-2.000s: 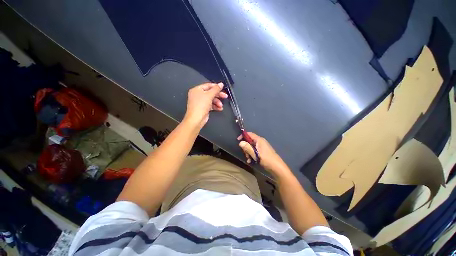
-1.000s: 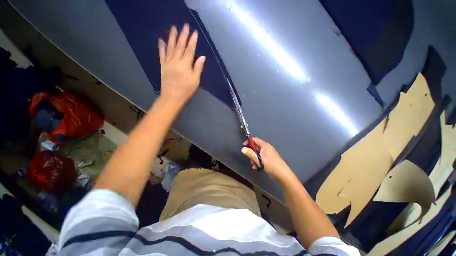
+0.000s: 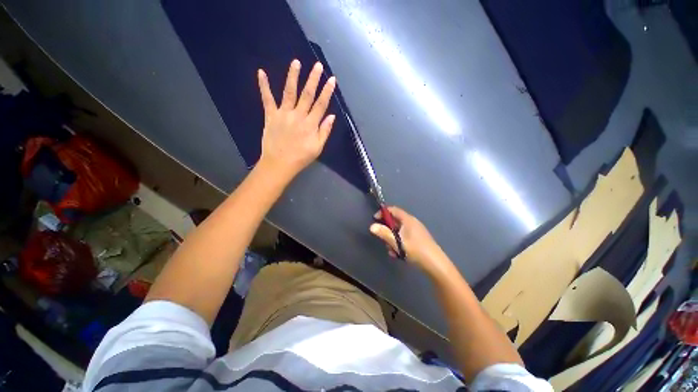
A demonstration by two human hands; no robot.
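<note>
A dark navy cloth panel (image 3: pixel 237 53) lies on the grey cutting table (image 3: pixel 428 176). My left hand (image 3: pixel 295 122) lies on the panel with fingers spread and holds nothing. My right hand (image 3: pixel 406 237) grips the red and dark handles of the shears (image 3: pixel 363 157). The long silver blades point up and left along the panel's right edge, beside my left hand. The blades look nearly closed. A strip of cloth at that edge stands slightly out near my left fingertips.
Another dark cloth piece (image 3: pixel 566 69) lies at the upper right. Tan card patterns (image 3: pixel 574 237) lie over dark cloth at the table's right end. Red-orange bags (image 3: pixel 96 172) and scraps are on the floor at left. The table's near edge runs beside my waist.
My left hand has moved from the panel's lower tip up onto the panel and spread flat. The panel has shifted slightly down and right. The shears stay at its right edge.
</note>
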